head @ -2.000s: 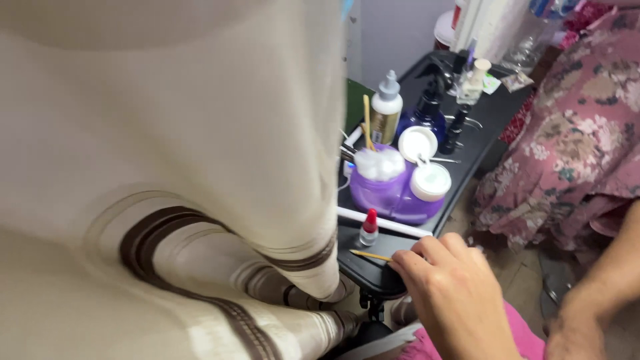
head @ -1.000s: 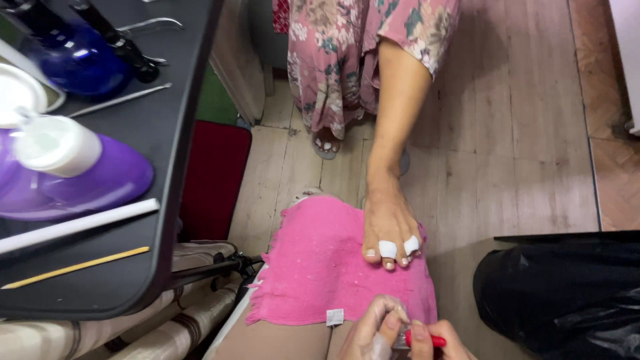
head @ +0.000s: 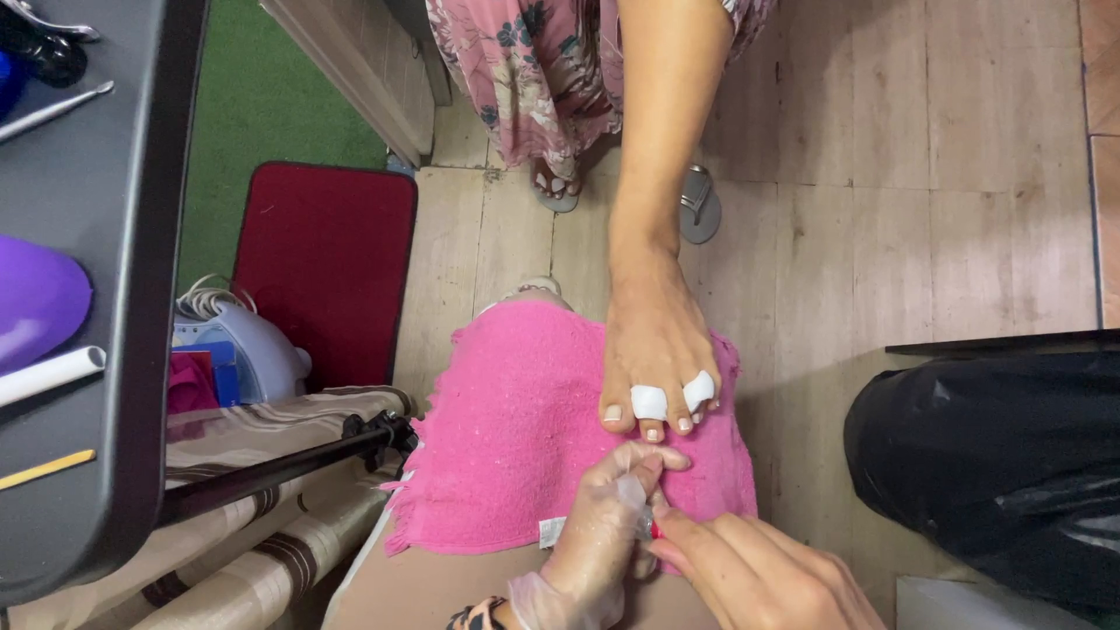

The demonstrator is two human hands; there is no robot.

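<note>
My left hand, in a clear thin glove, is over the pink towel on my lap, its fingers curled around a small bottle that is mostly hidden. My right hand, bare, pinches the bottle's red cap with thumb and forefinger, close beside the left hand. Just beyond both hands, another person's foot rests on the towel. White pads sit between some of its toes, and the visible toenails look pale with white tips.
At left stands a black tray table with a purple holder, a white tube, a wooden stick and a metal tool. Below it are a striped curtain and a light-blue device. A black bag is at right.
Two seconds ago my right hand was at the tray's edge near a red-capped bottle; one second ago both hands were together with the red cap. The view has swung from the tray to the foot.
</note>
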